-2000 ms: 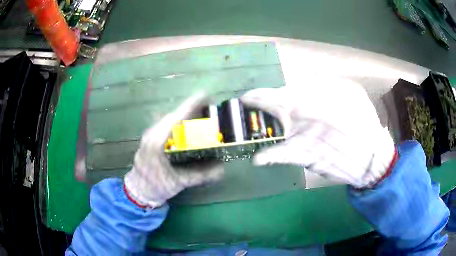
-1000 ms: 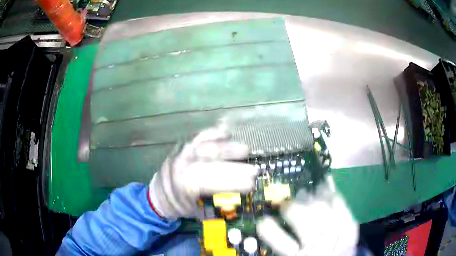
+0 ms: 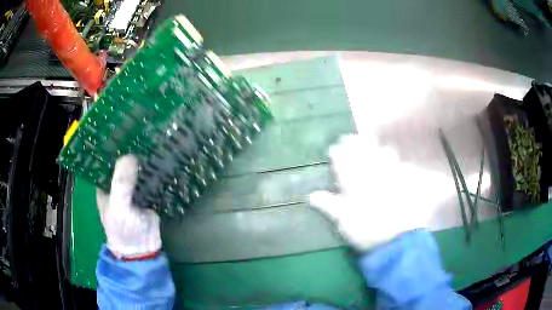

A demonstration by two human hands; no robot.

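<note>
A large green circuit board (image 3: 163, 121) is held up and tilted at the left, with its underside of dense silvery solder joints facing me. A bit of yellow shows at its left edge. My left hand (image 3: 128, 209), in a white glove with a red cuff edge, grips the board's lower left edge, thumb on the solder side; its other fingers are mostly hidden behind the board. My right hand (image 3: 372, 191), also gloved, is over the right part of the green mat (image 3: 260, 233), fingers apart and holding nothing; it is blurred and washed out by glare.
Thin dark green strips (image 3: 463, 181) lie at the right on the shiny metal plate (image 3: 411, 91). Beside them stands a black bin (image 3: 499, 133) of small green-yellow pieces. Black racks (image 3: 36, 181) stand at the left. An orange-wrapped post (image 3: 66, 45) and another populated board (image 3: 121, 21) are at the back left.
The board has moved from low in front of me to the upper left and turned from component side to solder side. My right hand has let go of it and moved up over the mat.
</note>
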